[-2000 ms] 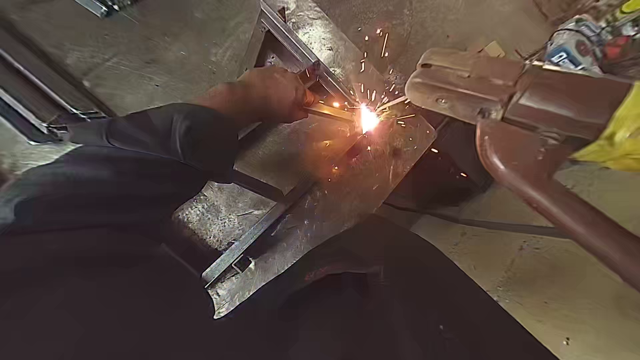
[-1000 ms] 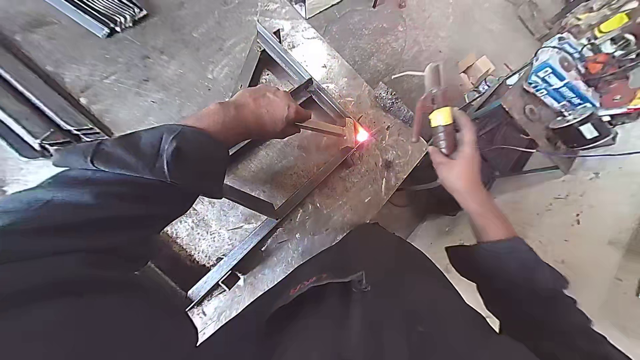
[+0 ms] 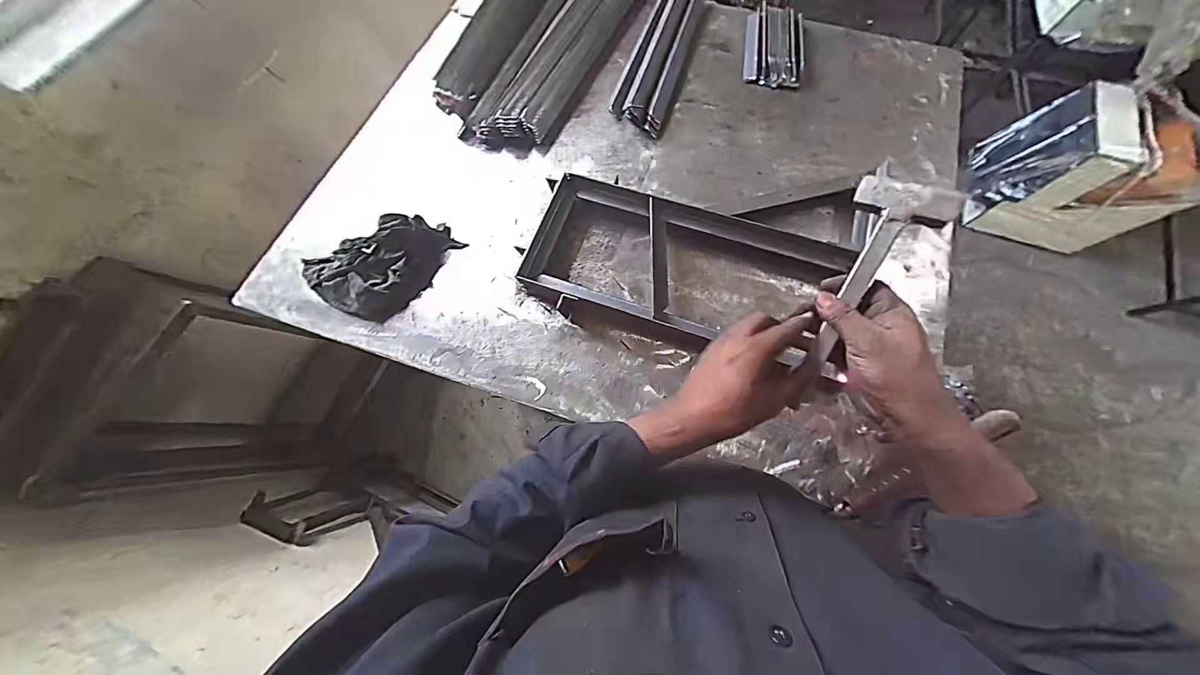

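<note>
My right hand (image 3: 891,352) is closed around the handle of a metal hammer (image 3: 905,199), whose head points up and away from me. My left hand (image 3: 741,375) has its fingers at the lower end of the same handle. Both hands are over the near right corner of a rectangular angle-steel frame (image 3: 659,253) with one crossbar. A small glowing spot (image 3: 842,378) shows beside my right hand, at that corner. The hands hide part of the corner and handle. The frame lies on a metal-topped table (image 3: 469,352).
A crumpled dark cloth (image 3: 382,267) lies to the left. Bundles of steel bars (image 3: 553,70) and short steel pieces (image 3: 774,47) are at the back. A box (image 3: 1059,169) stands on the right. More steel frames (image 3: 309,511) are below the table's left side.
The bright welding arc and sparks are gone. My right hand, on the electrode holder one second ago, has let it go and now grips the hammer. The view has swung widely.
</note>
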